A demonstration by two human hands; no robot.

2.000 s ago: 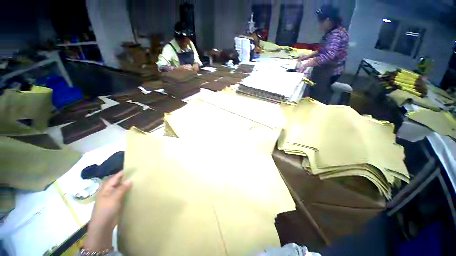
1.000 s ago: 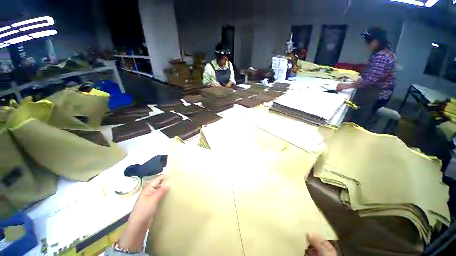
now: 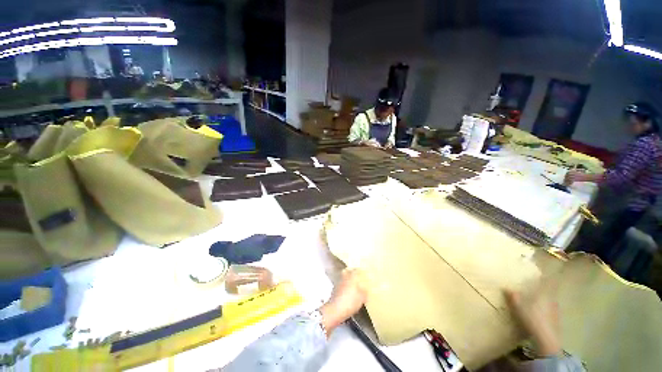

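Observation:
A large flat khaki bag panel (image 3: 428, 283) lies in front of me, over other khaki panels, with a thin line or crease across it. My left hand (image 3: 347, 296) holds the panel's left edge, fingers closed on it. My right hand (image 3: 536, 320) is blurred on the right part of the panel; whether it grips the panel or only rests on it I cannot tell. The yellow ruler (image 3: 261, 306) with its black middle section lies on the white table to the left of my left hand.
Left: blue tray (image 3: 36, 309), small grey-olive bits (image 3: 83, 334), part-made bags (image 3: 109, 189). Tape roll (image 3: 210, 271), amber object (image 3: 248, 279) and dark cloth (image 3: 250, 247) lie beyond the ruler. Dark brown panels (image 3: 312, 200) lie behind. A hammer-like dark handle (image 3: 374, 345) is near my left hand. Two people work behind.
The view has swung left, bringing the tray, ruler and bags further in. The held panel has moved rightward over the khaki panels, uncovering the amber object and dark handle.

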